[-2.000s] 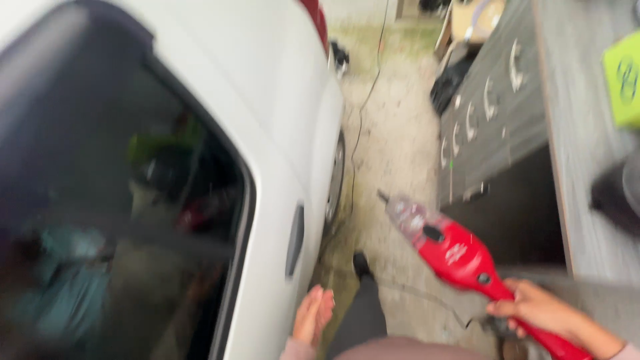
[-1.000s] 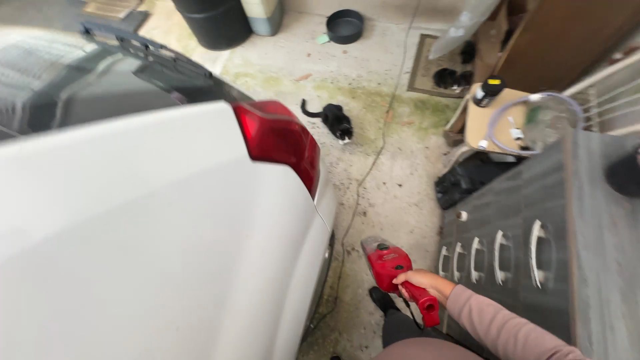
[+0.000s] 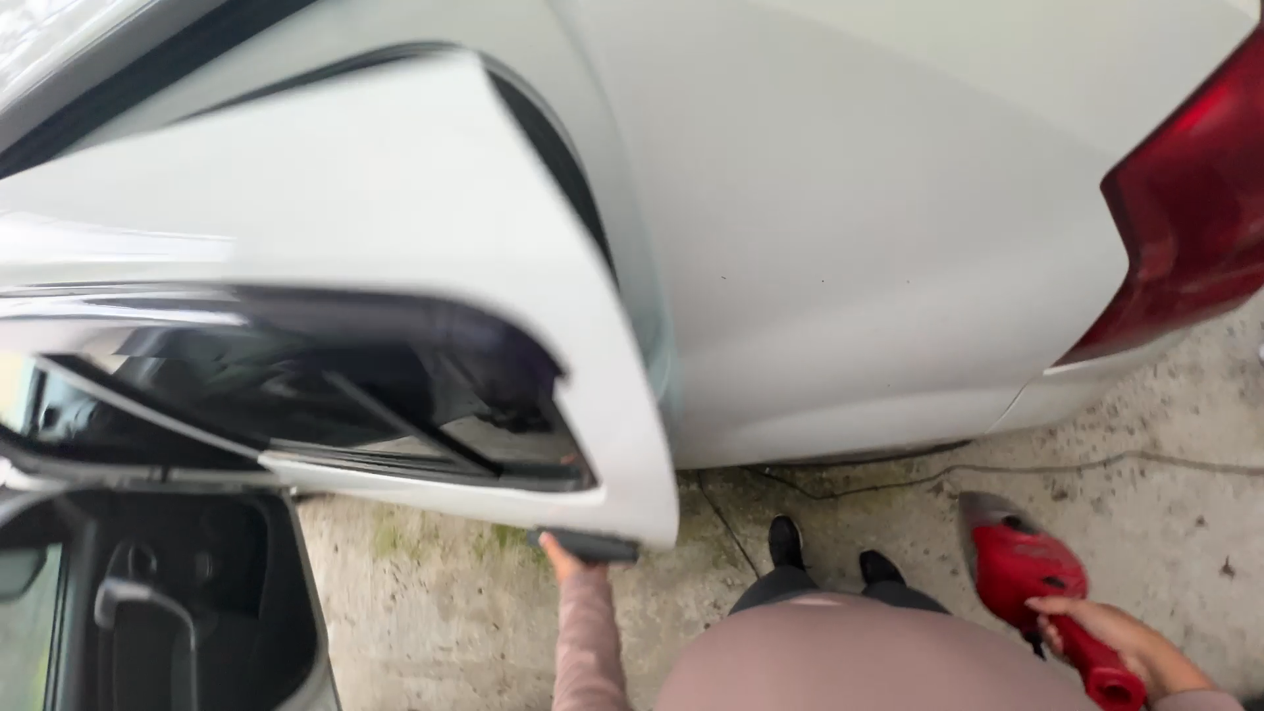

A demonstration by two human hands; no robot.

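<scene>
My left hand (image 3: 565, 558) is on the dark door handle (image 3: 592, 546) of the white car's rear door (image 3: 632, 474), fingers hooked at the handle's left end. That door stands partly open, its rear edge apart from the body. At the lower right, my right hand (image 3: 1091, 627) grips the red handle of a handheld vacuum cleaner (image 3: 1032, 568). The vacuum's clear, greyish nozzle points up and left, over the concrete floor.
A second door (image 3: 316, 632) of the car stands open at the lower left. The rear panel (image 3: 849, 247) and red tail light (image 3: 1185, 207) fill the upper right. A thin dark cable (image 3: 918, 484) runs along the concrete floor (image 3: 444, 612) near my feet.
The view has swung from the car's rear back to its side. My left hand, out of sight one second ago, is now on the door handle. The vacuum remains in my right hand.
</scene>
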